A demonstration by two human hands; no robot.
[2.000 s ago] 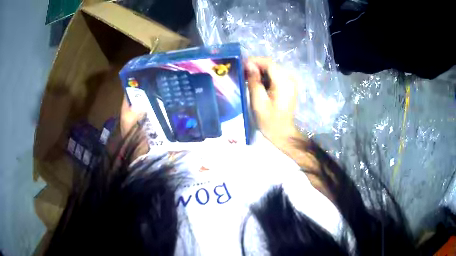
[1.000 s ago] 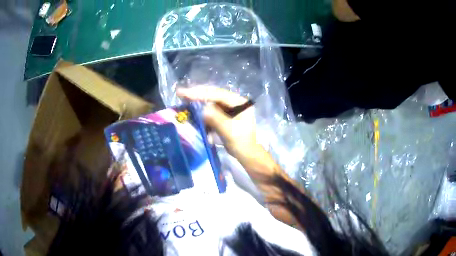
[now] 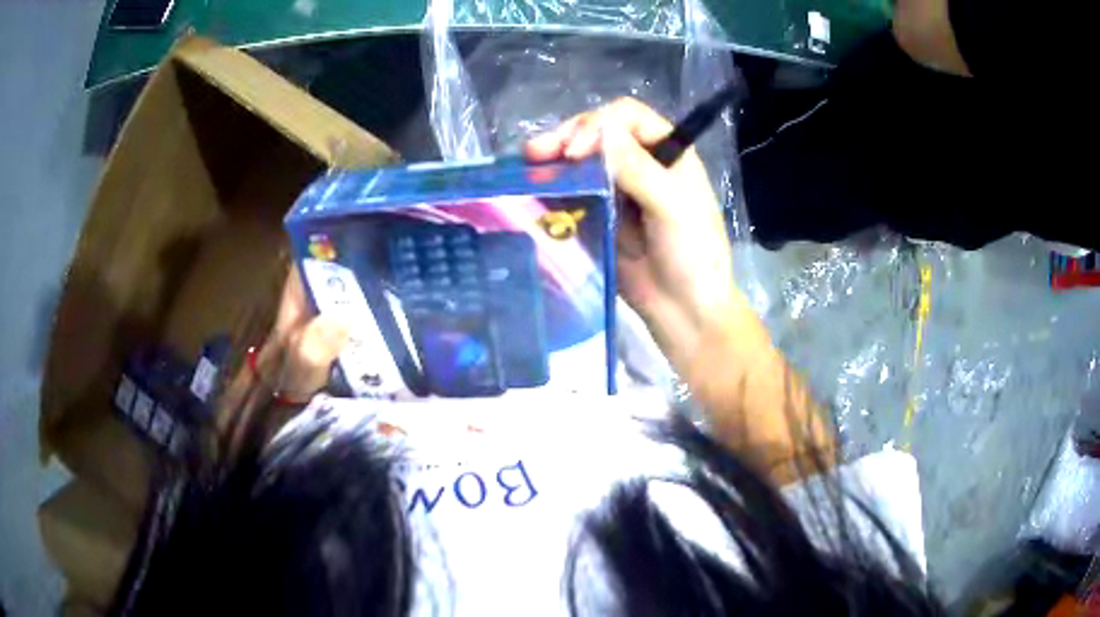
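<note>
A dark blue and white retail box (image 3: 464,289) with a picture of a keypad device is held up over the lap. My left hand (image 3: 296,344) holds its left side, partly hidden by the box and hair. My right hand (image 3: 663,205) is at the box's upper right corner, with fingers on the top edge. A slim black tool (image 3: 700,124) sticks out of my right hand; its type cannot be told. A large clear poly bag (image 3: 555,90) lies behind the box, from the green table (image 3: 302,17) down.
An open brown carton (image 3: 121,259) stands at the left with dark blue boxes (image 3: 157,392) inside. A person in black (image 3: 893,145) is at the upper right. Loose clear plastic (image 3: 844,313) covers grey floor at the right. A mobile phone (image 3: 141,12) lies on the table.
The box has swung round from its tilted pose, and its top side shows again. My right hand has shifted along the corner, and the black tool now points outward. The view has shifted too.
</note>
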